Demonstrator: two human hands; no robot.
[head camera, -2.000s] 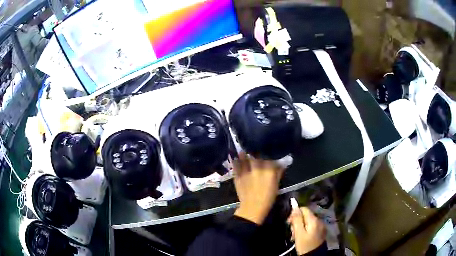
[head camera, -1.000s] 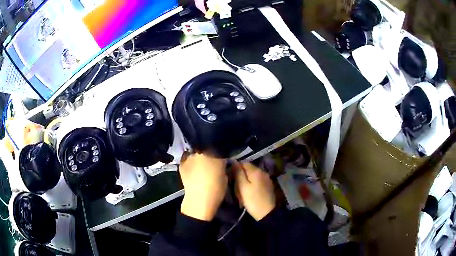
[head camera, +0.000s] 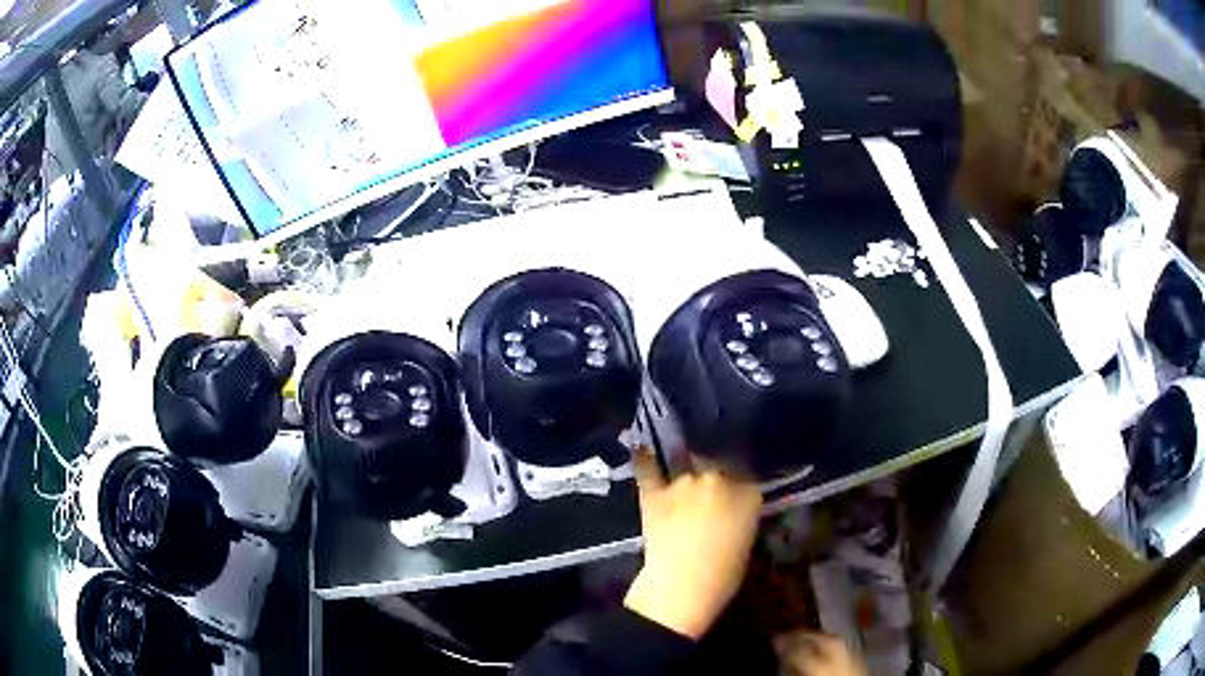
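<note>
Three PTZ cameras with black heads stand in a row on the black bench, their lens and LED windows facing up: the left one (head camera: 383, 409), the middle one (head camera: 552, 363) and the right one (head camera: 751, 363). My left hand (head camera: 698, 535) is at the lower front of the right camera, fingers at its base near the bench edge; its fingertips are partly hidden, so its grip is unclear. My right hand (head camera: 817, 654) is low at the bottom edge, below the bench, blurred and mostly cut off; what it holds cannot be seen.
More cameras (head camera: 161, 518) stand at the left. Behind are the monitor (head camera: 436, 99) and black printer (head camera: 859, 99). A mouse (head camera: 848, 321), small white bits (head camera: 892, 260) and a white ribbon (head camera: 971, 330) lie at the right. A carton (head camera: 1057, 548) with cameras stands beyond.
The view has shifted left and back. My right hand has moved down, away from the camera base and my left hand, to the bottom edge. My left hand remains at the right camera's base.
</note>
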